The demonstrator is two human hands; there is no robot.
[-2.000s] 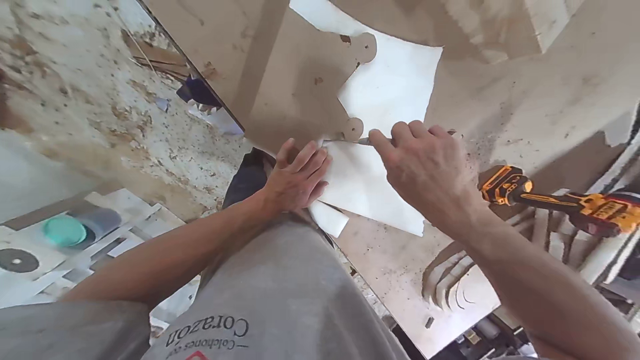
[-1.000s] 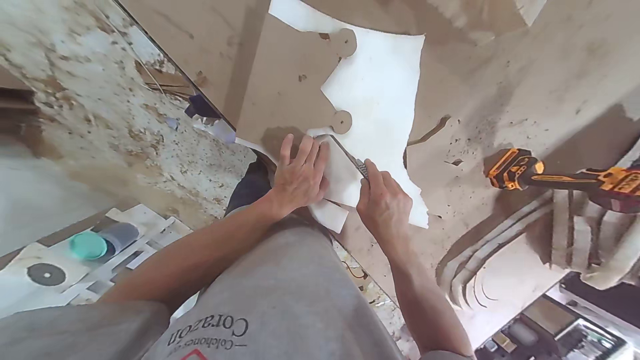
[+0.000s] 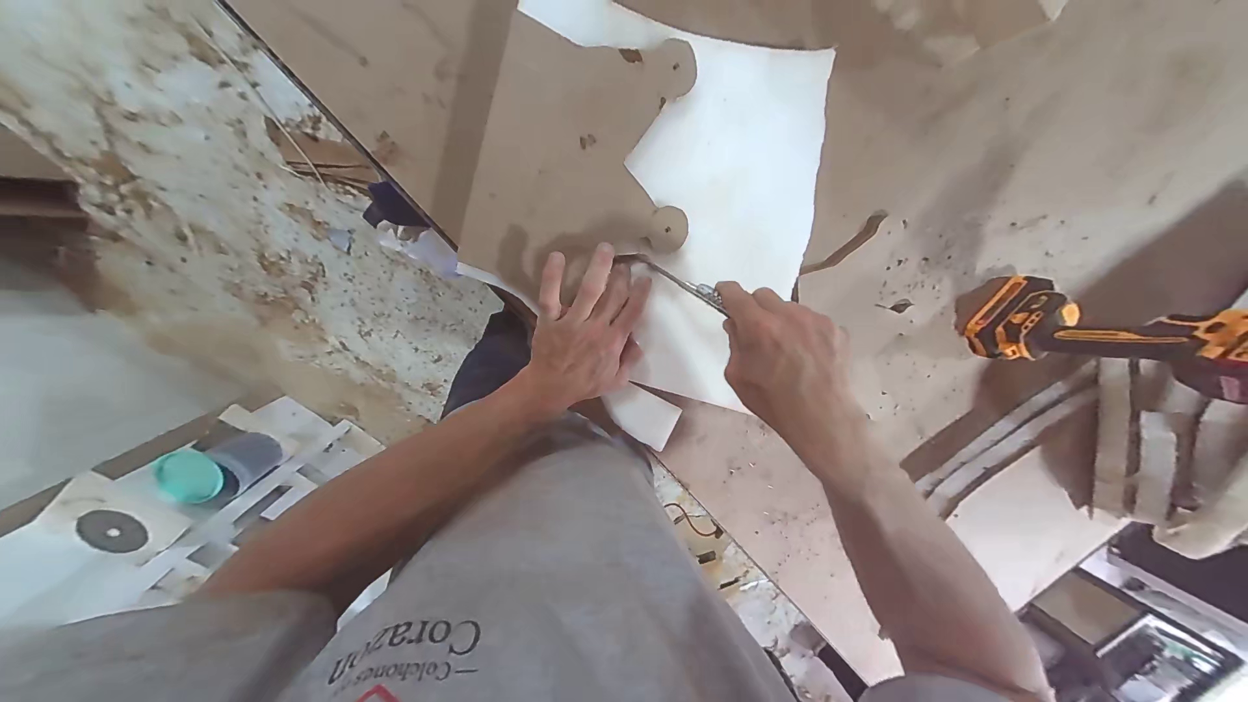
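Note:
My left hand [image 3: 585,336] lies with spread fingers on the lower part of a brown flat template [image 3: 556,146] with rounded lobes, pressing it against white sheet material [image 3: 751,146]. In my right hand [image 3: 785,356] is a thin metal cutting tool [image 3: 687,285], possibly a knife; its tip is by my left fingertips, just below the template's lower round lobe. The white sheet shows to the right of the template and under both hands. A folded white flap [image 3: 643,414] hangs below my left hand at the table's edge.
A yellow-and-black cordless power tool [image 3: 1024,317] rests on the wooden table [image 3: 936,195] at right, near curved cut strips [image 3: 1111,439]. A dark sliver [image 3: 853,242] lies right of the sheet. At lower left, a teal round lid or cup [image 3: 188,476] stands on white slats.
My right hand and the tool have moved up along the sheet since one second ago, the tip staying near my left fingers. My left hand remains on the template.

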